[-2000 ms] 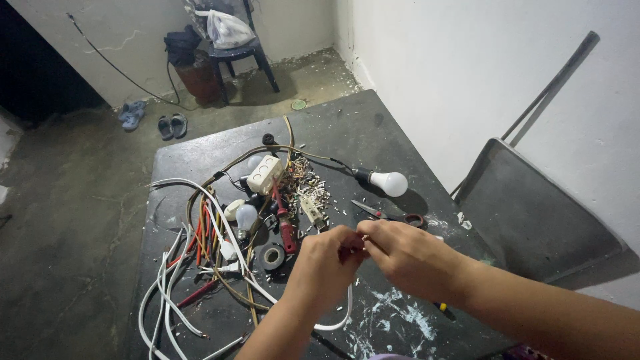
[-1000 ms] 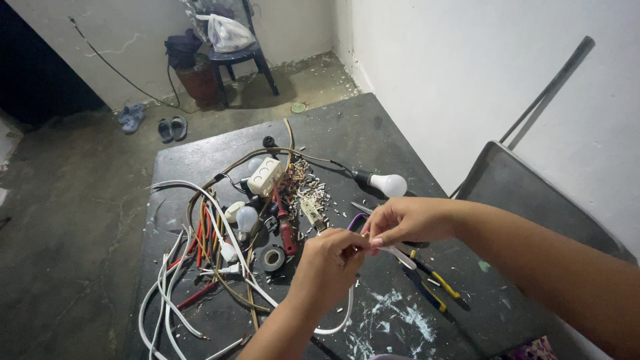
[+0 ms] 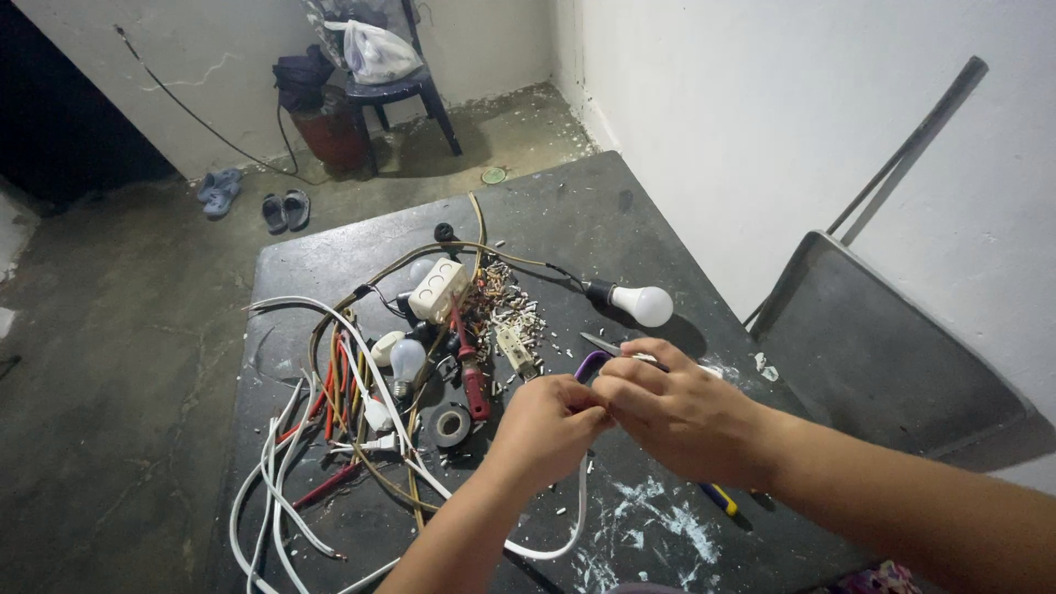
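Observation:
My left hand [image 3: 549, 425] and my right hand [image 3: 676, 404] meet fingertip to fingertip above the table, pinching something small that the fingers mostly hide. A white cable [image 3: 582, 503] loops on the table below them. Just beyond my right hand lie scissors [image 3: 601, 343], partly covered by it, and a purple curved piece [image 3: 589, 365]. Under my right wrist shows a yellow and blue tool handle [image 3: 721, 498]. Left of my hands are a red-handled screwdriver [image 3: 474, 388], a roll of black tape [image 3: 450, 425], a cream electrical fitting [image 3: 516, 351] and a pile of cut wire bits [image 3: 507, 305].
The dark table [image 3: 569, 206] also holds a white bulb in a socket [image 3: 643, 305], a cream outlet box [image 3: 440, 290], a clear bulb [image 3: 407, 363] and tangled cables [image 3: 272, 487]. A grey panel [image 3: 874, 355] leans at the right wall; behind stands a chair [image 3: 396, 87].
A second ago the right hand was turned more sideways, with more of the yellow and blue tool showing beside it; now the hand covers most of that tool. The fingertips stay together.

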